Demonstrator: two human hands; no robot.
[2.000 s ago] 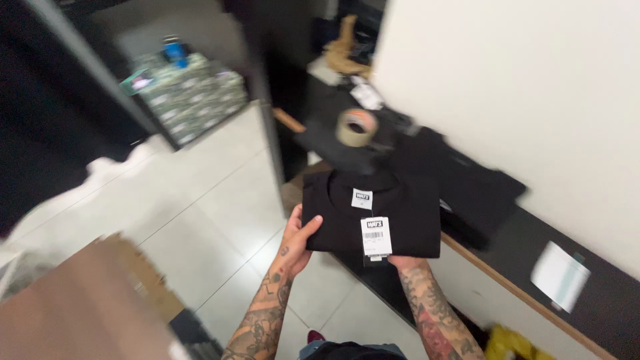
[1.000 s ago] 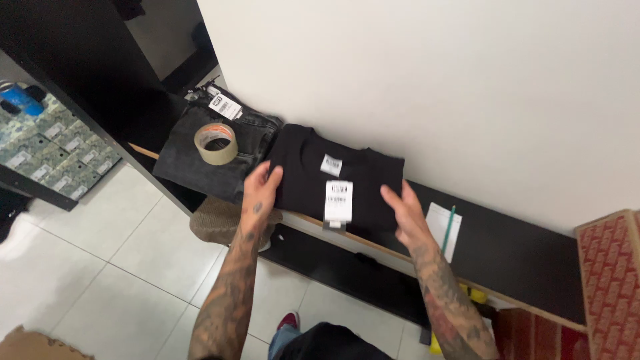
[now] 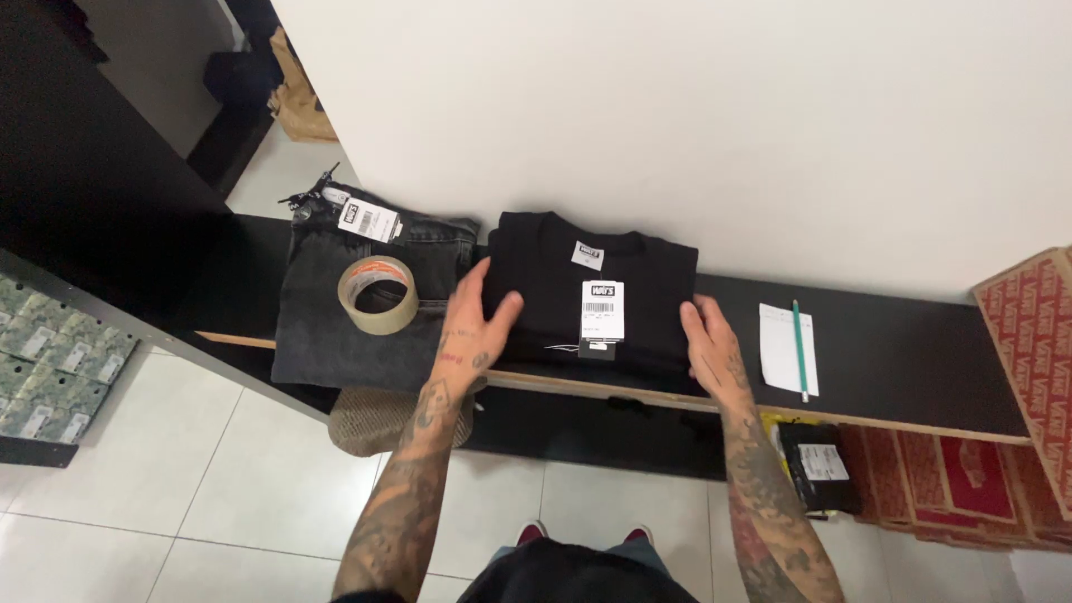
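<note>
A folded black T-shirt (image 3: 544, 310) with a white hang tag (image 3: 603, 310) lies on the black shelf (image 3: 888, 360), against the white wall. My left hand (image 3: 477, 322) rests at its left edge, thumb and fingers apart. At the right edge is my right hand (image 3: 712, 343), its fingers touching the side of the shirt; neither hand grips it. To the left lie folded dark grey jeans (image 3: 335, 352) with a tag (image 3: 369, 219), and a roll of clear packing tape (image 3: 378, 316) sits on them. A slip of paper (image 3: 779, 360) with a green pencil (image 3: 799, 347) lies to the right.
Red patterned cardboard boxes (image 3: 1026, 335) stand at the shelf's right end, with more flattened red cardboard (image 3: 913, 494) below. A black package (image 3: 816, 469) and a woven brown item (image 3: 360, 423) are under the shelf. Patterned boxes (image 3: 59, 360) are at far left.
The T-shirt, held up in both hands two seconds ago, now lies on the shelf beside the jeans. My hands have loosened to its sides. The view has swung toward the shelf.
</note>
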